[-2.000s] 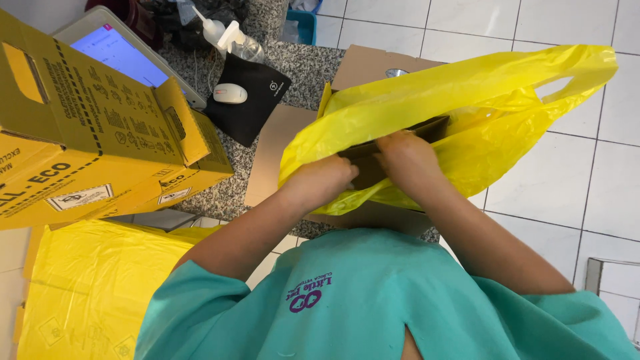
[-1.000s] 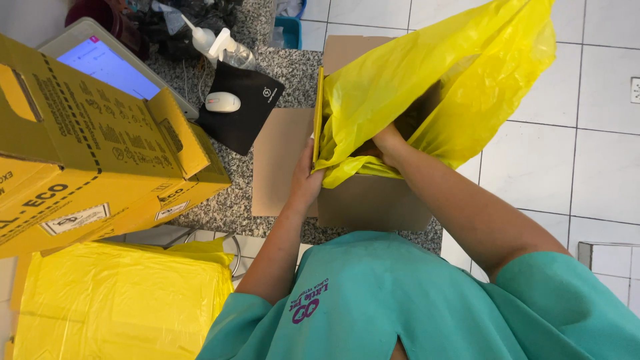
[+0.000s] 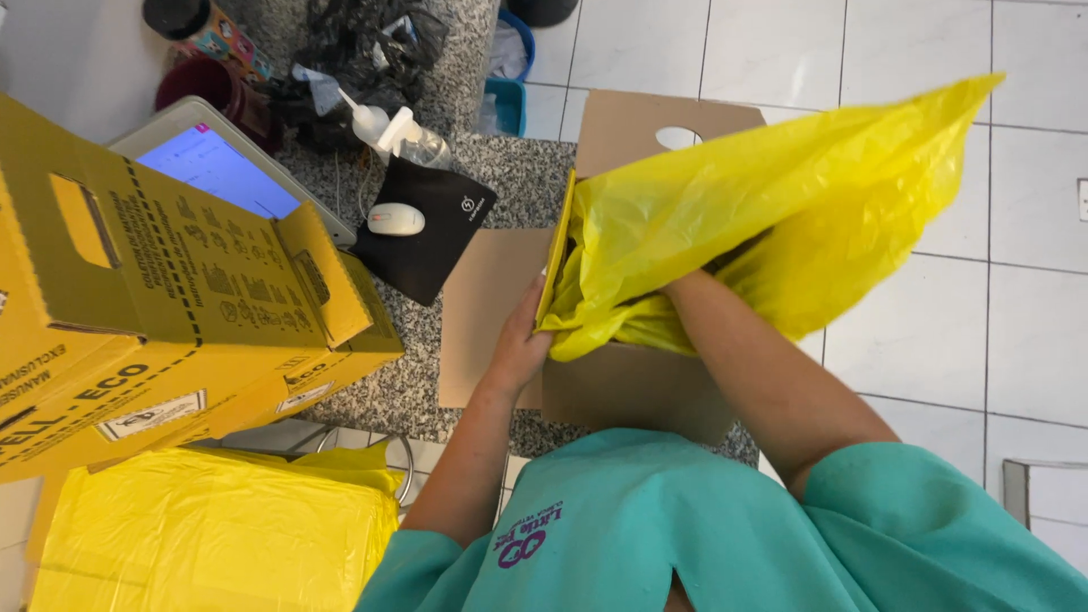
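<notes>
A yellow plastic bag (image 3: 765,212) sits partly inside an open cardboard box (image 3: 629,382) on the counter, its upper part spreading out to the right. My left hand (image 3: 520,344) grips the left wall of the box, where the edge of the bag lies against the cardboard; its fingertips are partly hidden. My right forearm reaches into the mouth of the bag, and the right hand itself is hidden inside. Brown cardboard flaps (image 3: 489,314) stick out to the left and at the far side, the far one (image 3: 629,127) with an oval hole.
Assembled yellow cardboard boxes (image 3: 229,280) stand at the left, with folded yellow plastic bags (image 3: 212,527) below them. On the granite counter (image 3: 527,170) are a white mouse (image 3: 396,219), a black mouse pad (image 3: 442,229), a tablet-like screen (image 3: 221,170) and a clear bottle (image 3: 421,146). White floor tiles lie to the right.
Both hands were in the bag's opening two seconds ago. My left hand has moved out to the left wall of the box, while my right hand has gone deeper into the bag.
</notes>
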